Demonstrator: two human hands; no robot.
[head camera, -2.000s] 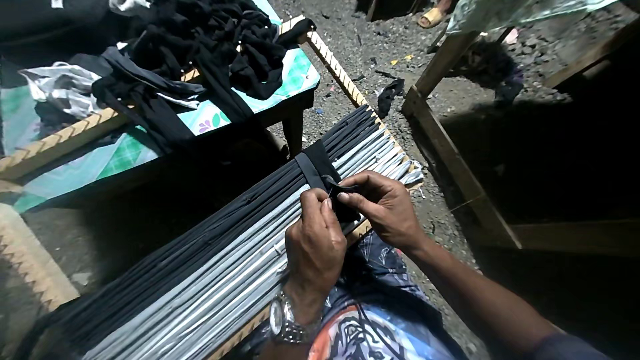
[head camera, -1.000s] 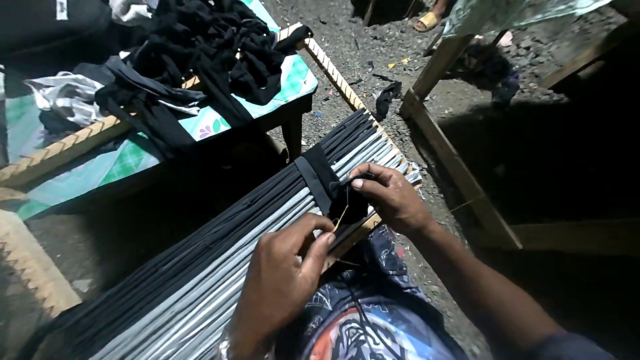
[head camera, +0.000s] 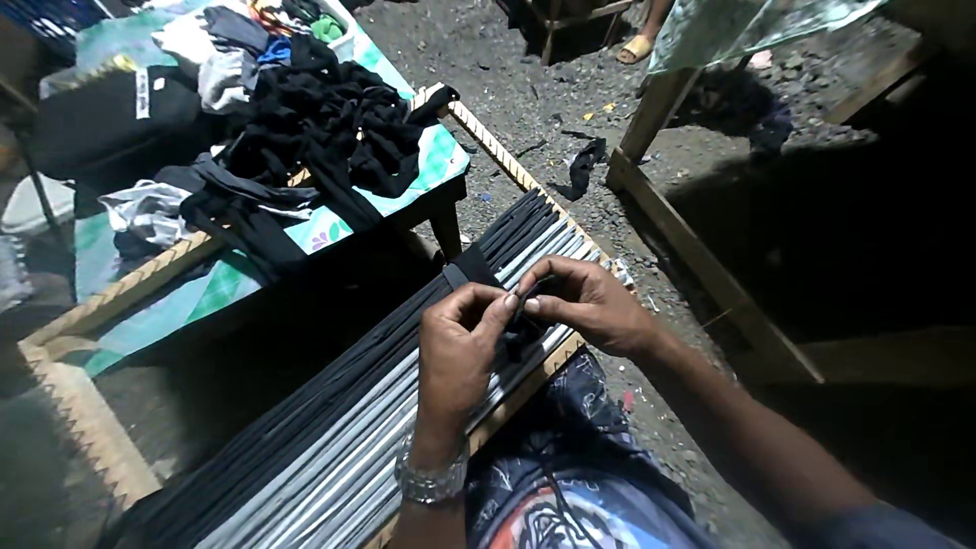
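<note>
A notched wooden frame strung with black and pale grey fabric strips lies across my lap. Near its far right end, my left hand and my right hand meet fingertip to fingertip over the strips. Both pinch a piece of black fabric between thumb and forefinger. A black fabric band crosses the strung strips just beyond my left fingers. My hands cover part of it. A metal-banded watch is on my left wrist.
A table with a green and white cover stands at the upper left, bearing a heap of black fabric strips and a black bag. A wooden stand is at the right. Another person's sandalled foot shows at the top.
My left hand has moved up and right from over the strips, back to my right hand's fingertips. The thin yellowish item seen at my left fingers a second ago no longer shows plainly.
</note>
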